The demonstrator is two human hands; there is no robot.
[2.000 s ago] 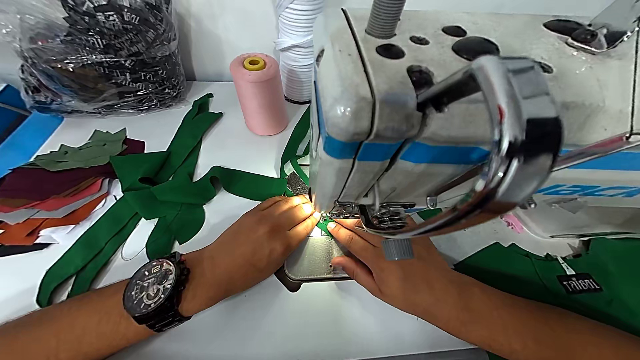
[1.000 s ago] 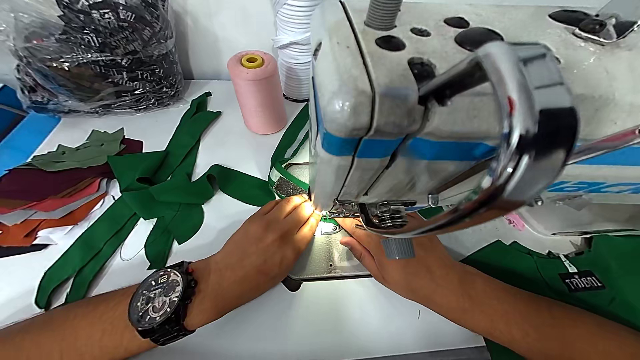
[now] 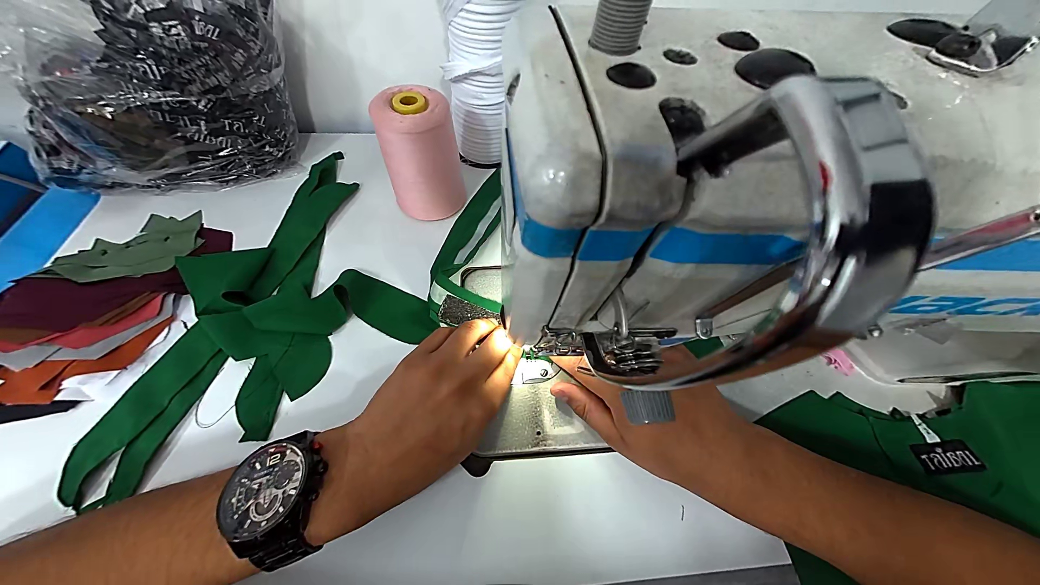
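A grey industrial sewing machine (image 3: 642, 187) with a blue stripe fills the upper right. At the lit presser foot (image 3: 561, 343), my left hand (image 3: 443, 398) lies with bent fingertips on the left side, over the green strip; whether it pinches the cloth cannot be told. My right hand (image 3: 658, 406) is on the other side, its thumb on the metal needle plate (image 3: 540, 418) and its fingers partly hidden beneath the machine head. A long green fabric strip (image 3: 382, 305) runs from a heap at left to the machine bed. Green edging with white (image 3: 467, 236) curves up behind.
A pink thread cone (image 3: 418, 154) and a white roll of tape (image 3: 478, 81) stand behind. Coloured fabric scraps (image 3: 89, 301) lie at left, below a plastic bag of black labels (image 3: 171, 89). A green garment (image 3: 877, 431) with a black label rests at right, under my right forearm.
A piece of green cloth seen between my hands at the needle plate two seconds ago has mostly gone from view, and more of the plate shows. My left hand stays beside the presser foot.
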